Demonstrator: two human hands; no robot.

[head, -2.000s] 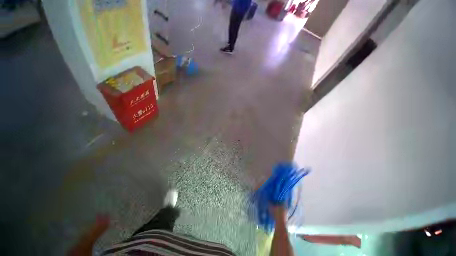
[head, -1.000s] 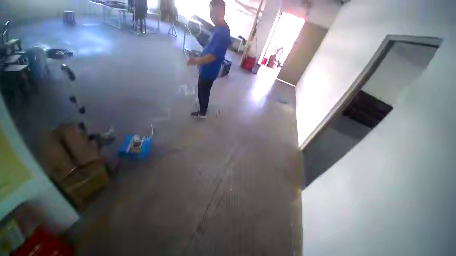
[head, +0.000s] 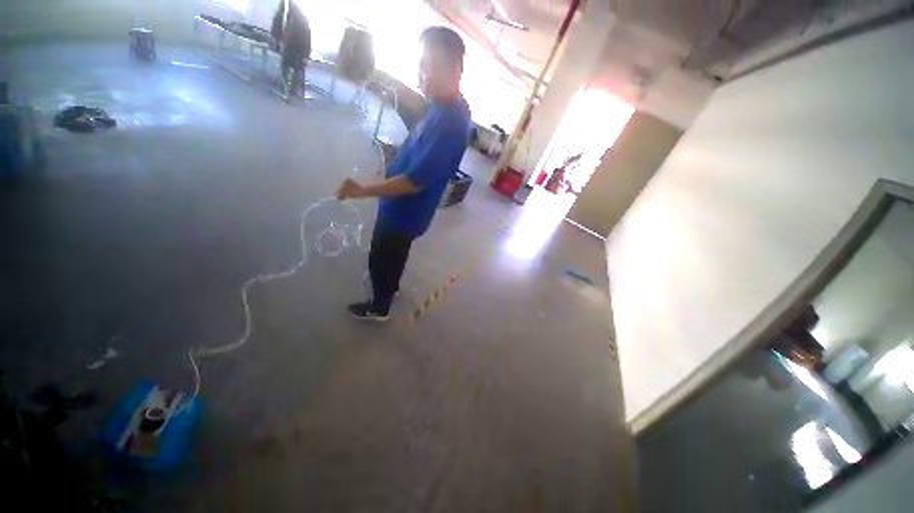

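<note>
Neither of my hands is in the picture, and the blue bundle is not in view. In front of me a white cable (head: 248,306) runs in a loose wavy line from a blue box (head: 165,433) on the floor at the lower left up to the hand of a person in a blue shirt (head: 433,150). A loose loop of the cable hangs below that hand. The box is open and has white and dark things in it, too blurred to name.
A white wall (head: 762,180) with a framed opening (head: 752,336) stands on the right. Yellow-black tape (head: 434,298) lies on the floor by the person. A red container (head: 508,181) stands farther back near a bright doorway. A dark coil (head: 84,118) lies at the upper left.
The view has moved forward past the cardboard boxes and red bin. The blue box and person appear nearer. My hands and the blue bundle, seen two seconds ago, are out of view.
</note>
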